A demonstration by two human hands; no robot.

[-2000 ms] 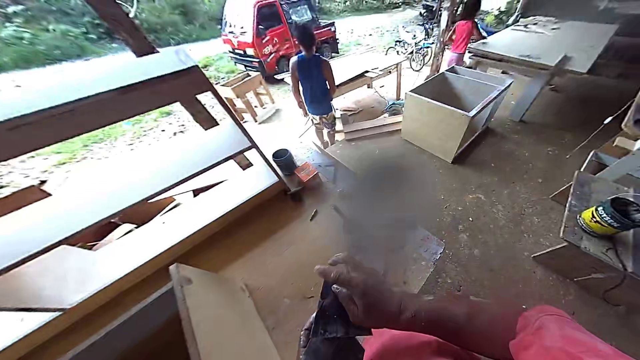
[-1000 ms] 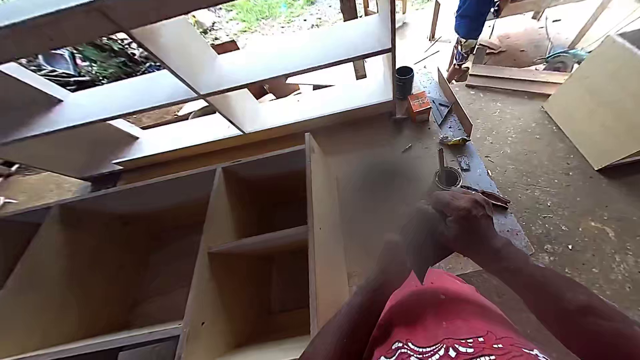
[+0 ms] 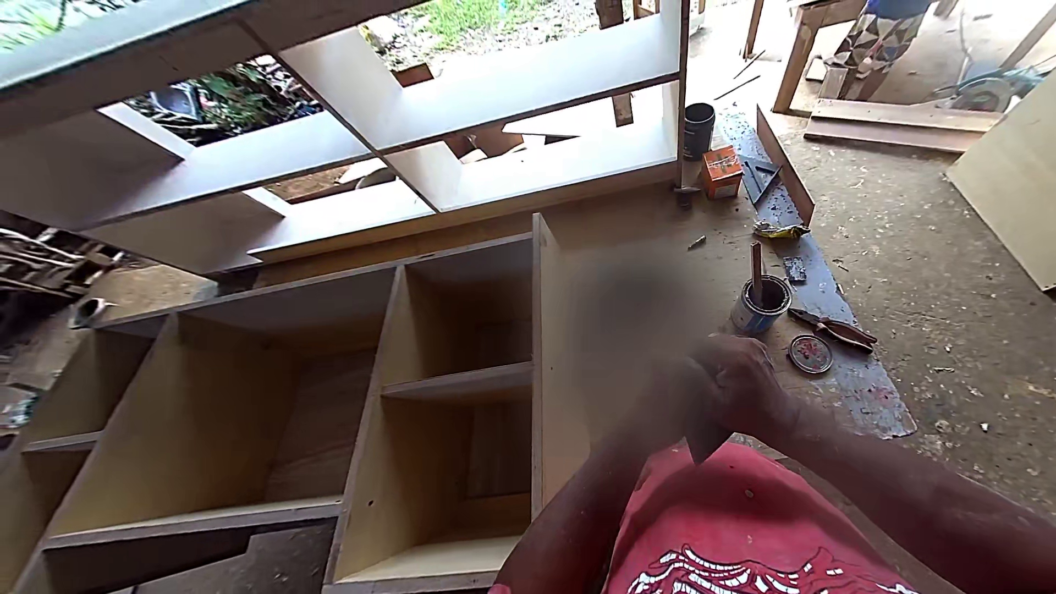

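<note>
My right hand [image 3: 742, 379] is curled around a dark, flat, pointed piece [image 3: 706, 425], perhaps a scraper blade. My left hand [image 3: 668, 392] meets it and is badly blurred by a smudge in the view, so its fingers are hidden. Just beyond the hands stands an open paint can [image 3: 751, 318] with a wooden stick [image 3: 756, 268] upright in it. A round can lid [image 3: 810, 354] and pliers [image 3: 833, 330] lie to its right. A plywood cabinet [image 3: 538, 330] with open compartments is at my left.
A white-faced shelf frame [image 3: 528, 82] stands beyond the cabinet. On the worktop are an orange box [image 3: 722, 172], a black cup [image 3: 698, 132], a set square [image 3: 757, 177] and a crumpled tube [image 3: 780, 231]. Boards [image 3: 899, 124] and a circular saw [image 3: 982, 93] lie on the floor near a person [image 3: 876, 49].
The view has swung left and down, bringing the cabinet compartments in. Two seconds ago one hand showed clearly; now both are together in front of my shirt.
</note>
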